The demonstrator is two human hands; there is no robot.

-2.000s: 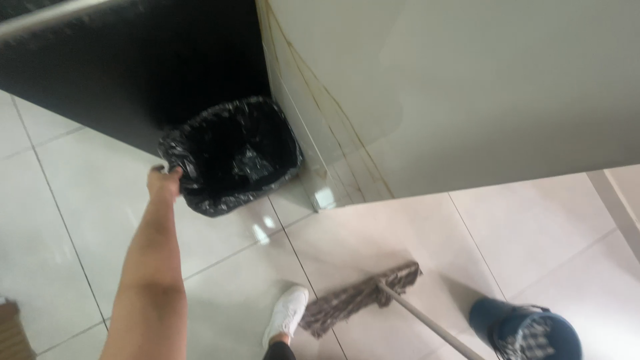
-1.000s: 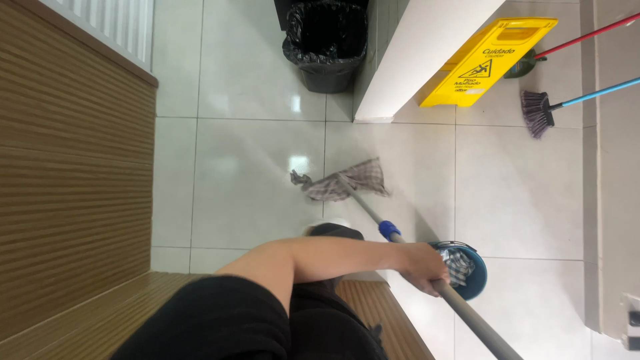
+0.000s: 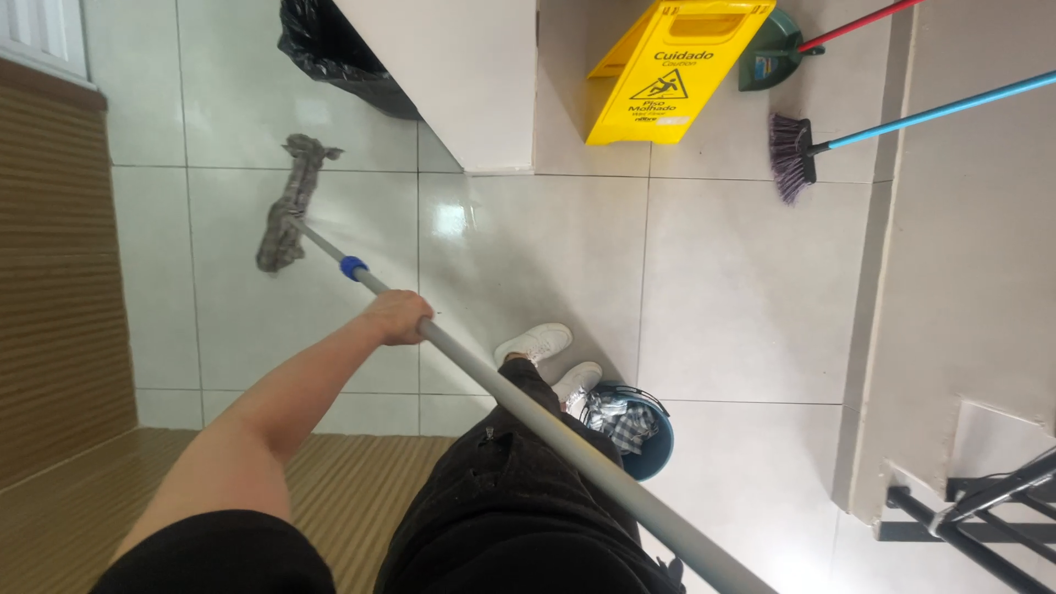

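Note:
My left hand (image 3: 398, 317) is closed around a long grey pole (image 3: 528, 404) with a blue collar (image 3: 354, 267). At the pole's far end a grey cloth-covered floor mop head (image 3: 290, 202) lies on the light floor tiles, left of the white wall corner. The pole runs down across my dark trousers and leaves the frame at the bottom. My right hand is out of the picture. A blue bucket (image 3: 657, 454) with checked cloth (image 3: 629, 423) in it stands right beside my white shoes (image 3: 536, 342).
A yellow wet-floor sign (image 3: 676, 82) stands beyond the wall corner (image 3: 487, 124). Near it are a green dustpan (image 3: 767, 54) and a broom (image 3: 794, 157) with a blue handle. A black-lined bin (image 3: 346, 62) is behind the wall. Brown ribbed surfaces (image 3: 58, 272) and a black metal frame (image 3: 957, 528) flank the floor.
My left hand was at the bin's black liner two seconds ago; by one second ago a hand held the pole. The mop head has since moved left across the tiles. The view has shifted widely.

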